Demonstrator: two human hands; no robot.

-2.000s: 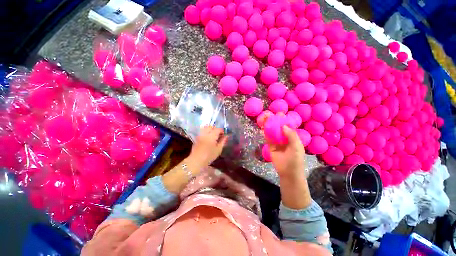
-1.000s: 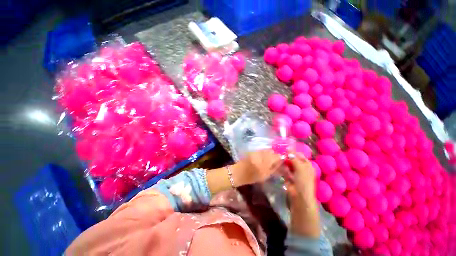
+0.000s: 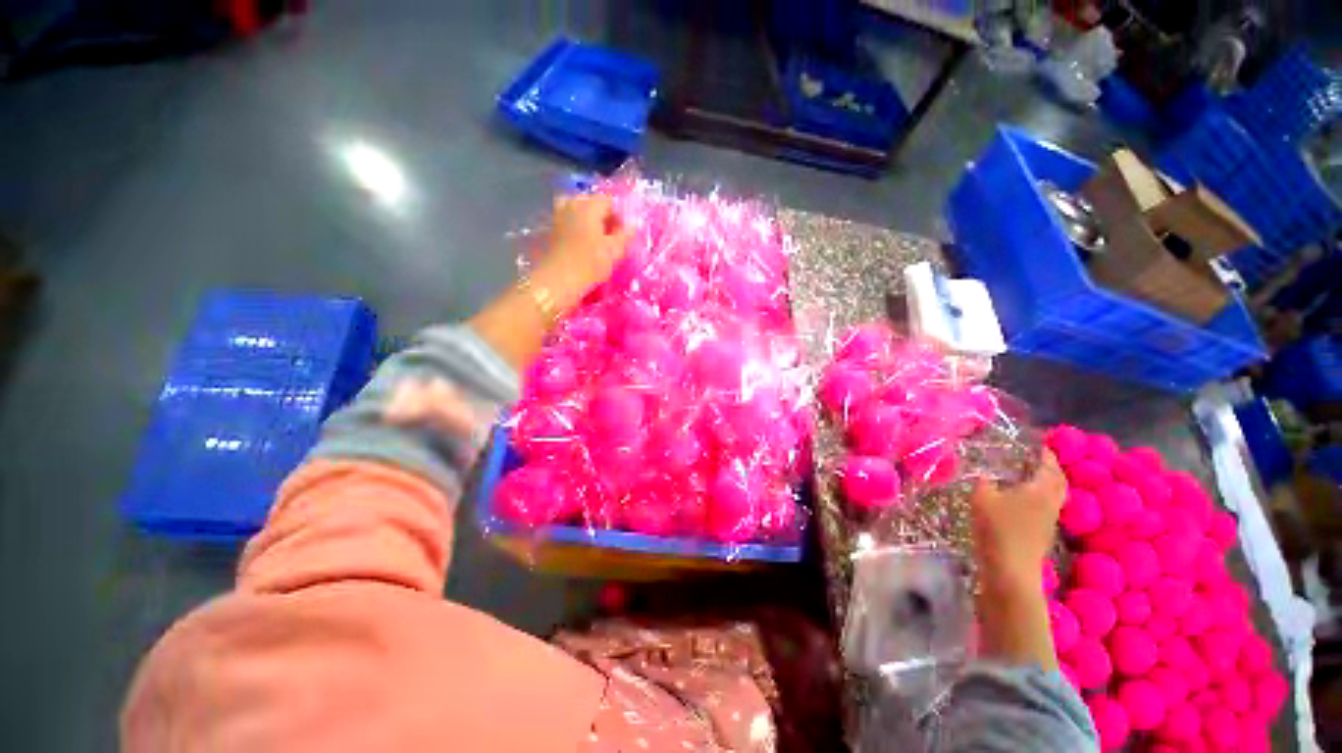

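Observation:
My left hand (image 3: 589, 240) is at the far left corner of the blue crate (image 3: 662, 550), over the heap of bagged pink balls (image 3: 670, 368); its fingers are curled, and whether they hold a bag cannot be told. My right hand (image 3: 1019, 515) is above the table, between the small heap of bagged balls (image 3: 905, 412) and the loose pink balls (image 3: 1141, 589); its fingers are bent and blurred, and what they hold is unclear. The stack of clear bags (image 3: 905, 611) lies near the table edge, left of my right forearm.
A white box (image 3: 954, 312) stands at the far side of the table. Beyond it is a blue tote (image 3: 1089, 316) with an open cardboard box (image 3: 1163, 228). Blue crates (image 3: 250, 412) stand on the grey floor at left, and another blue bin (image 3: 581, 96) is farther back.
The view has swung left. My hands were together over the bags; now my left hand has moved out over the crate and my right hand is apart over the table.

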